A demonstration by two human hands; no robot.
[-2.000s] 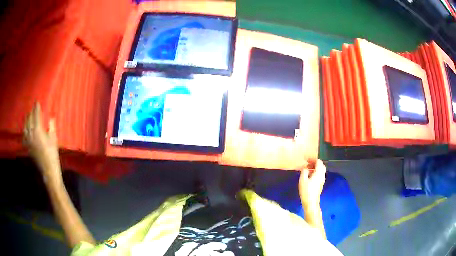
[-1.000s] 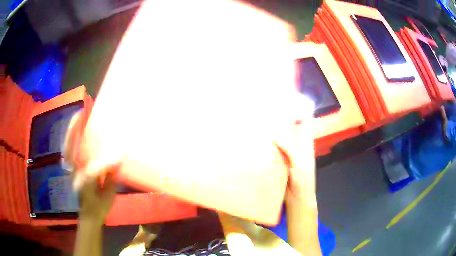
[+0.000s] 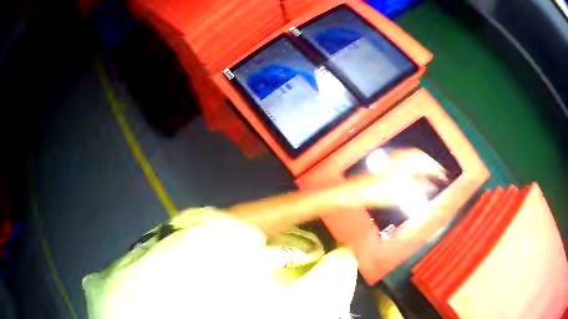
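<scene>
A dark tablet (image 3: 389,219) lies on an orange-red foam sheet (image 3: 345,230) right of centre, with strong lamp glare on its screen. My left hand (image 3: 420,174) is over this tablet, blurred and overexposed, its arm reaching in from the lower left. Whether its fingers touch or grip the tablet cannot be told. Two lit tablets lie side by side on the neighbouring foam: one nearer (image 3: 286,93) and one farther (image 3: 355,50), both with blue swirl screens and small white labels at a corner. My right hand is not in view.
A foam stack (image 3: 492,249) with a pale top stands at the lower right. More stacked foam (image 3: 230,28) stands at the top left. The green bench surface (image 3: 498,106) runs along the right. Grey floor with a yellow line (image 3: 146,165) lies at the left.
The large bright foam sheet that both hands held one second ago is no longer in them. The view has turned, my left hand has moved over the dark tablet, and my right hand has left view.
</scene>
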